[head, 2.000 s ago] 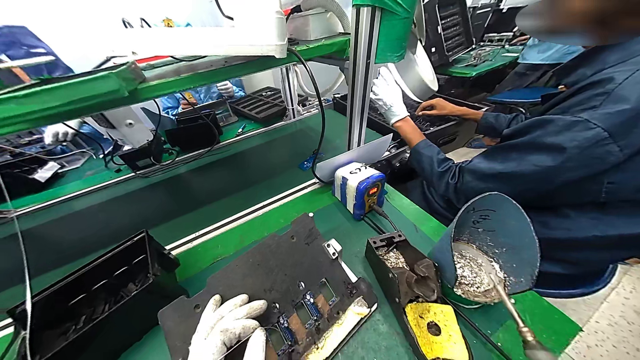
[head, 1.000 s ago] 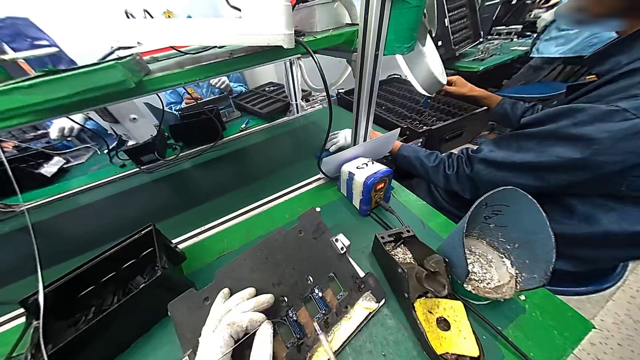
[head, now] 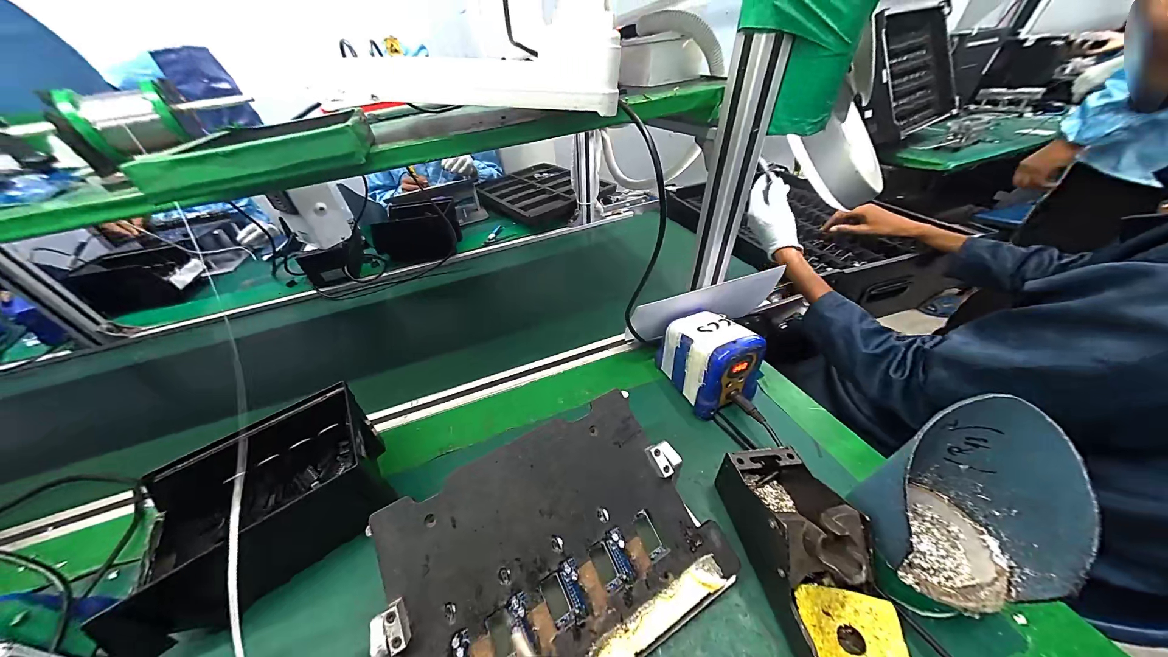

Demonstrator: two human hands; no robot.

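Neither of my hands is in view. A black fixture plate (head: pixel 520 484) lies at the bottom centre, with metal clips at its edges. Small blue circuit boards (head: pixel 568 589) sit in its cutouts beside brown strips, and a yellowish-white strip (head: pixel 666 607) runs along its lower right edge. A small, blurred pale thing (head: pixel 522 641) shows at the bottom frame edge over the boards; I cannot tell what it is. To the right stands a black soldering iron stand (head: pixel 766 520) with a yellow sponge (head: pixel 849 620), beside a blue-grey cone-shaped guard (head: pixel 1013 484) holding silvery solder scraps (head: pixel 944 547).
A black bin (head: pixel 265 493) of dark parts stands left. A blue soldering station (head: pixel 712 360) sits behind the plate, near a metal post (head: pixel 744 155). A green-edged shelf (head: pixel 529 123) crosses above. At right, a co-worker's hands (head: pixel 776 214) are over a black compartment tray (head: pixel 894 246).
My gloved left hand, earlier on the black plate, has left the view. The iron seen at the cone, then over the boards, no longer shows clearly. The co-worker's gloved hand has risen beside the post.
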